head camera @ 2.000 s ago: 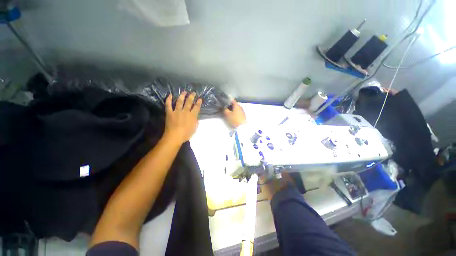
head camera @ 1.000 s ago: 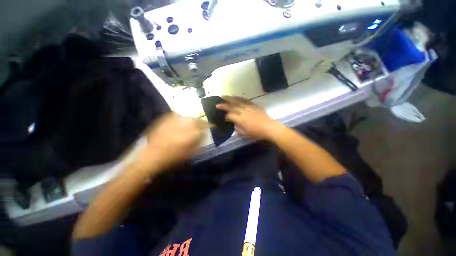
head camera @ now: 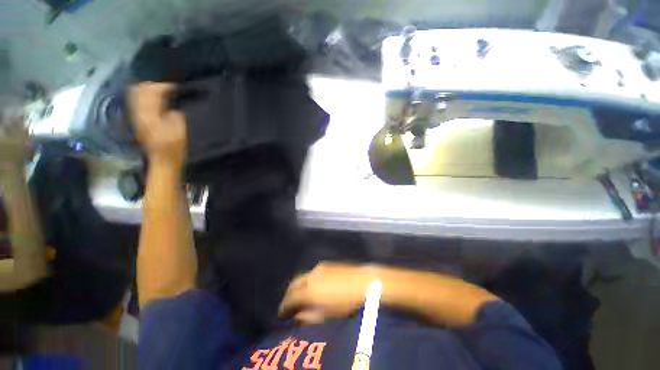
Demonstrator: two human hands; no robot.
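Observation:
A large black cloth (head camera: pixel 253 108) lies bunched on the table left of the sewing machine and hangs over the front edge. My left hand (head camera: pixel 161 126) is on the cloth's left part, fingers bent and blurred; whether it grips the cloth is unclear. My right hand (head camera: pixel 318 293) is low in front of my body, beside the hanging cloth, fingers curled; its hold is unclear. A small dark cloth piece (head camera: pixel 391 160) lies at the needle area of the white and blue sewing machine (head camera: pixel 506 79), away from both hands.
A dark rectangular phone (head camera: pixel 514 149) lies on the machine bed. Dark slim tools (head camera: pixel 615 195) lie at the right. Another person's arm (head camera: pixel 20 217) is at the far left beside a neighbouring machine (head camera: pixel 65 115). A white cigarette (head camera: pixel 367 325) sticks up near the camera.
The view has swung left. My left hand has moved from near the needle to the large black cloth. My right hand has left the small piece and dropped toward my body.

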